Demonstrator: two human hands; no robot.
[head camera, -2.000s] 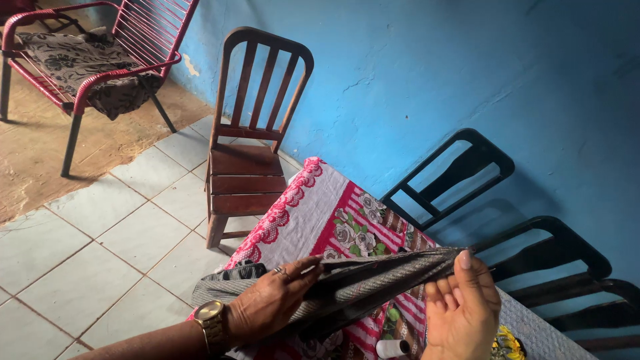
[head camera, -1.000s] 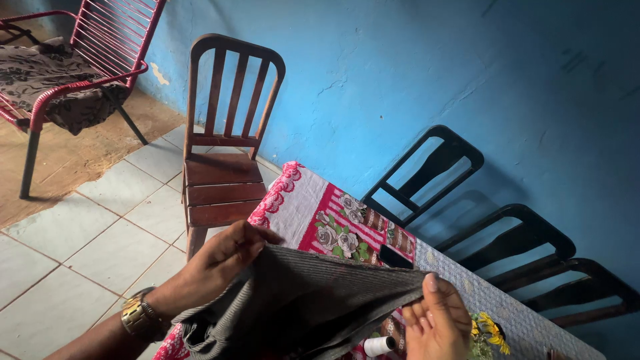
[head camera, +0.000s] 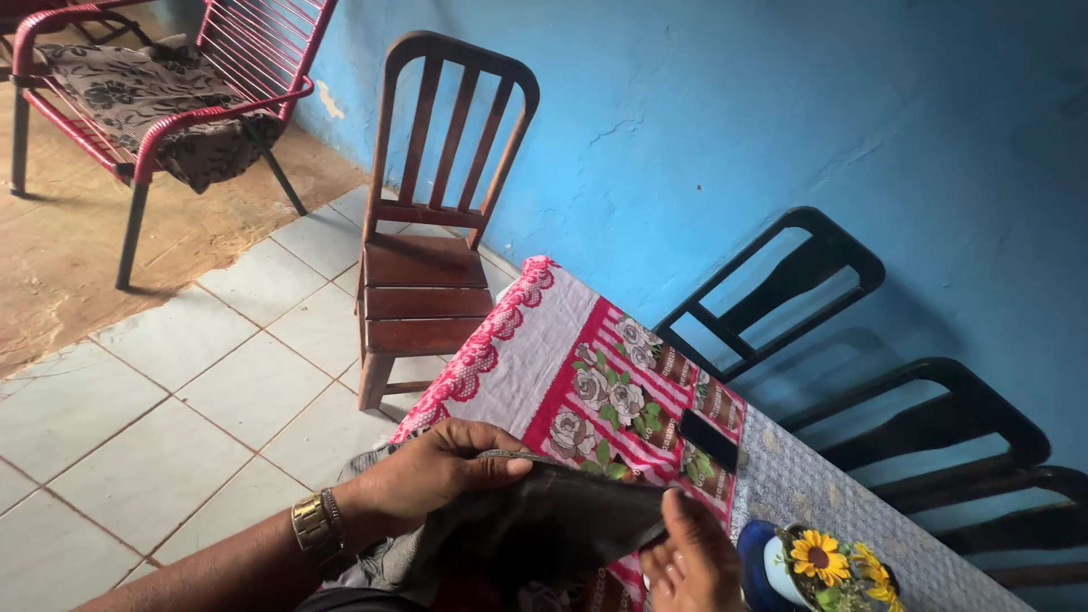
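Note:
A dark grey ribbed cloth (head camera: 544, 518) is stretched between my two hands, above the near part of the table. My left hand (head camera: 433, 476), with a gold-coloured wristwatch (head camera: 316, 523) on the wrist, pinches its upper edge between thumb and fingers. At the cloth's right end, my right hand (head camera: 693, 552) grips the corner. A smoother, darker face of the cloth shows between them, and a lighter grey ribbed part hangs by my left wrist. Beyond the cloth, a dark smartphone (head camera: 710, 440) lies on the rose-patterned tablecloth (head camera: 544, 365).
A potted plant with yellow flowers (head camera: 818, 557) stands right of my right hand. A wooden chair (head camera: 425, 289) is at the table's far end, and black chairs (head camera: 807, 272) line the blue wall side. A red corded armchair (head camera: 161, 127) stands at upper left.
The cloth's smoother dark face shows now, where its ribbed face was spread a second ago. The white thread spool seen earlier by my right hand is no longer clearly visible.

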